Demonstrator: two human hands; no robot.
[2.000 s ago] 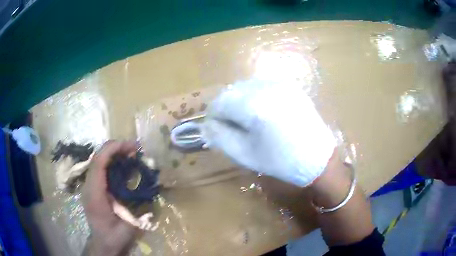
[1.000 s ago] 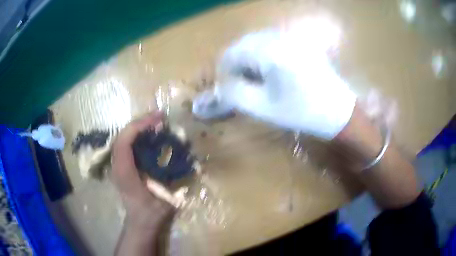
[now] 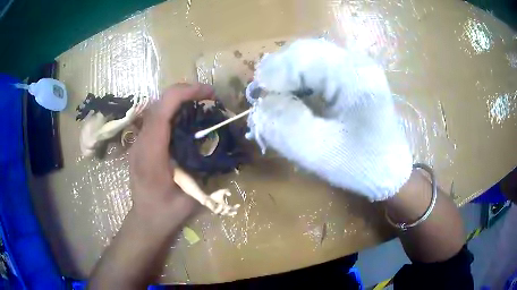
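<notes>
My bare left hand holds a figure torso with its round socket facing up. A cream arm with open fingers sticks out below it. My right hand, in a white knit glove, holds a cotton swab. The white tip is at the left rim of the socket; whether it touches cannot be told. The glove hides the swab's other end. A small whitish cup edge shows at the glove's fingertips, mostly hidden.
Another figure torso with a cream arm lies left of my left hand. A white glue bottle lies on a dark flat object at the left. A brown-spotted pad lies behind my hands on the film-covered table. A green belt runs beyond.
My gloved right hand has brought the swab from the cup area to the torso's socket. The torso in my left hand appears higher in the picture. The camera view has shifted.
</notes>
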